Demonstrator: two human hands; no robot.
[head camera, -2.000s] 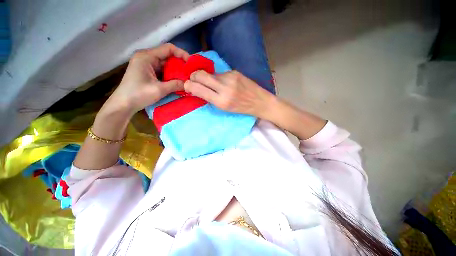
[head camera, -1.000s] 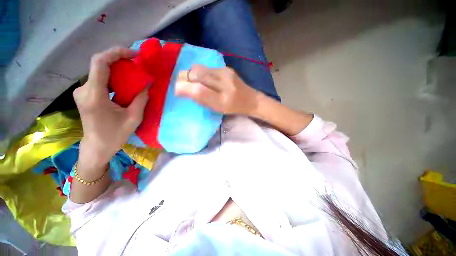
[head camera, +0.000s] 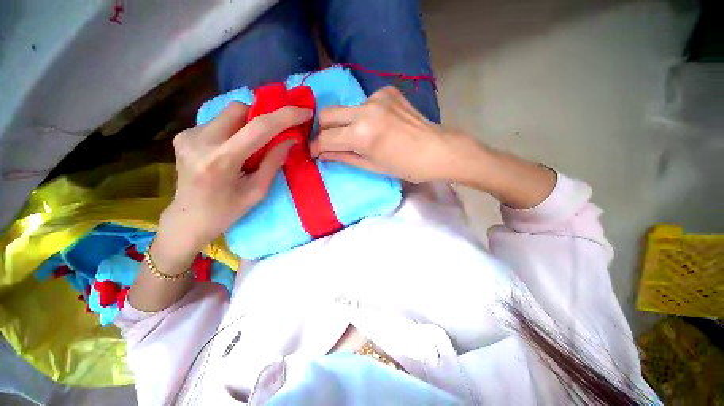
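A light-blue plush gift-box piece with a red band across it lies on my lap. A red plush bow sits on the band. My left hand holds the bow between thumb and fingers, covering part of it. My right hand has its fingertips pinched together at the bow's right side, against the blue plush. No needle can be made out there. Red thread trails over the top of the piece and across my jeans.
The white-covered table curves across the upper left, with a small red scrap on it. A yellow bag at the lower left holds blue and red pieces. A yellow crate stands on the floor at the right.
The piece has turned so the band now slants from top to lower right. My left hand has moved right with the bow. My right hand has come to the bow's side with its fingertips pinched.
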